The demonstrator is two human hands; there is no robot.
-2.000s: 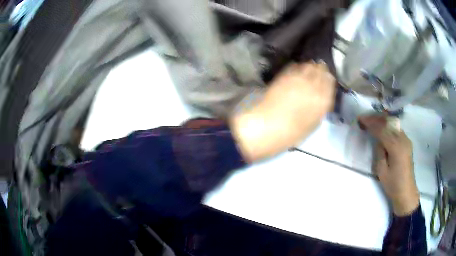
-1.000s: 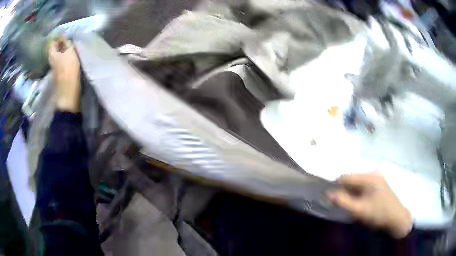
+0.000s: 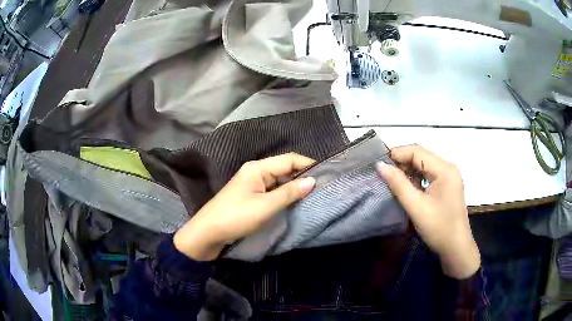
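Observation:
The grey garment (image 3: 182, 69) lies in folds over the left of the machine table. Its dark brown twill panel (image 3: 270, 138) reaches to my hands. A striped cloth (image 3: 351, 204) with a plain grey strip along its upper edge hangs from my fingers over my lap. My left hand (image 3: 251, 197) pinches the strip at its left part. My right hand (image 3: 433, 200) pinches its right end corner; a small metal tip shows between the fingers. A lime-green patch (image 3: 116, 160) shows inside the garment opening at left.
The sewing machine's presser foot (image 3: 354, 63) stands above the cloth, beside the round needle plate. Scissors with olive-green handles (image 3: 544, 141) lie on the right of the table. The wooden table edge (image 3: 517, 205) runs at the lower right. A bundled cloth (image 3: 555, 213) hangs at the far right.
My hands have come together from a wide spread, with the stretched cloth edge now gathered between them. The garment lies flatter, and the brown panel now shows in front of the machine.

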